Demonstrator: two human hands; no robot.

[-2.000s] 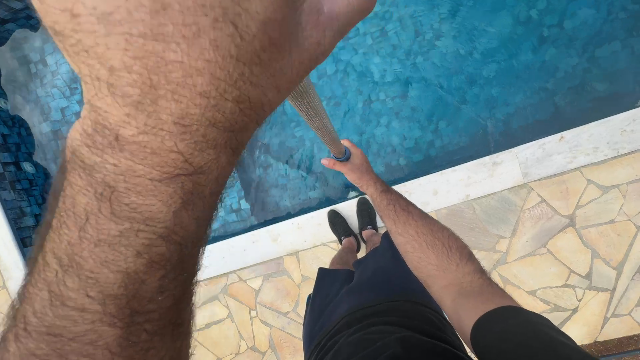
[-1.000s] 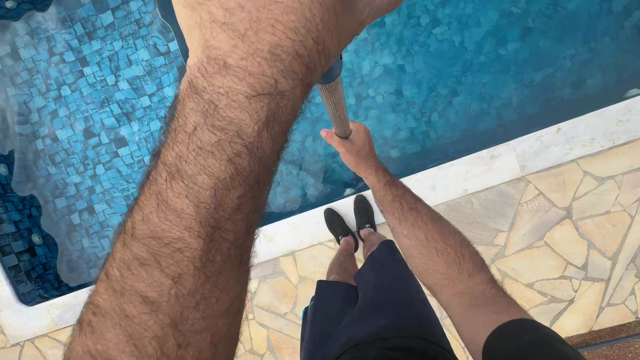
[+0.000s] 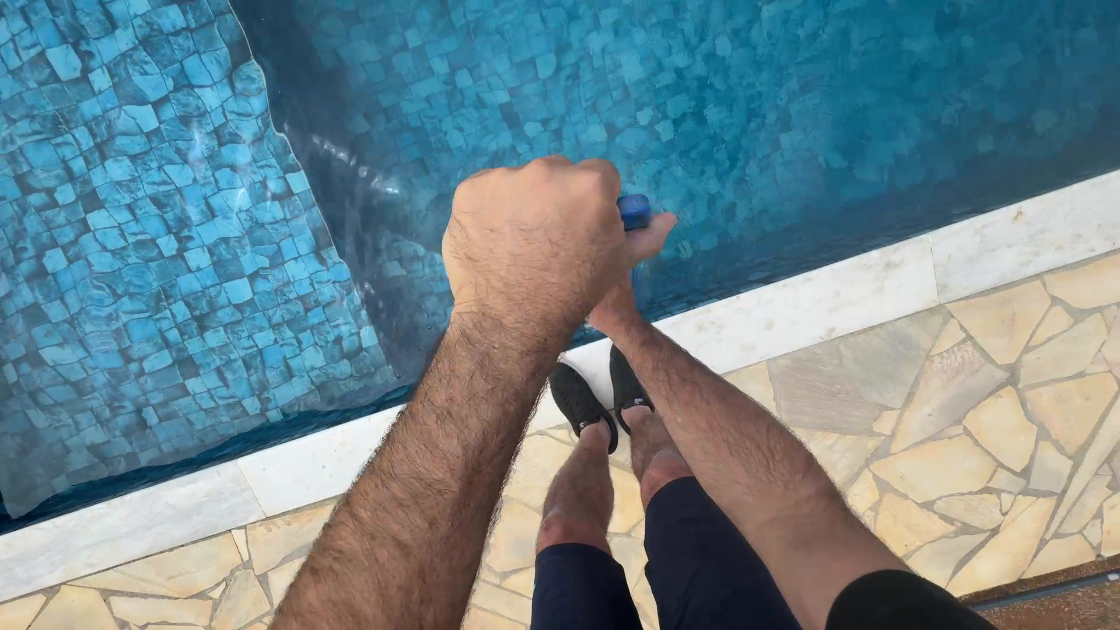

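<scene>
My left hand (image 3: 535, 236) is a fist near the middle of the view, knuckles up, its thumb sticking out to the right. A blue fitting of a pole (image 3: 633, 211) shows between its knuckles and thumb; the fist hides most of the pole. Just below and behind it is my right hand (image 3: 615, 306), largely covered by the left, at the end of the forearm that comes from the lower right. Its fingers and what they close on are hidden. Both hands are over the edge of a swimming pool (image 3: 744, 131) with blue tiles under the water.
A white stone coping (image 3: 814, 306) runs slantwise along the water. My black shoes (image 3: 579, 398) stand at this edge, toes on the coping. Behind it lies irregular yellowish stone paving (image 3: 927, 472). An underwater ledge with lighter tiles (image 3: 157, 245) is at the left.
My left hand has come down from the top of the view, close to my right hand. The pole's grey textured length, visible between the hands before, is now out of sight.
</scene>
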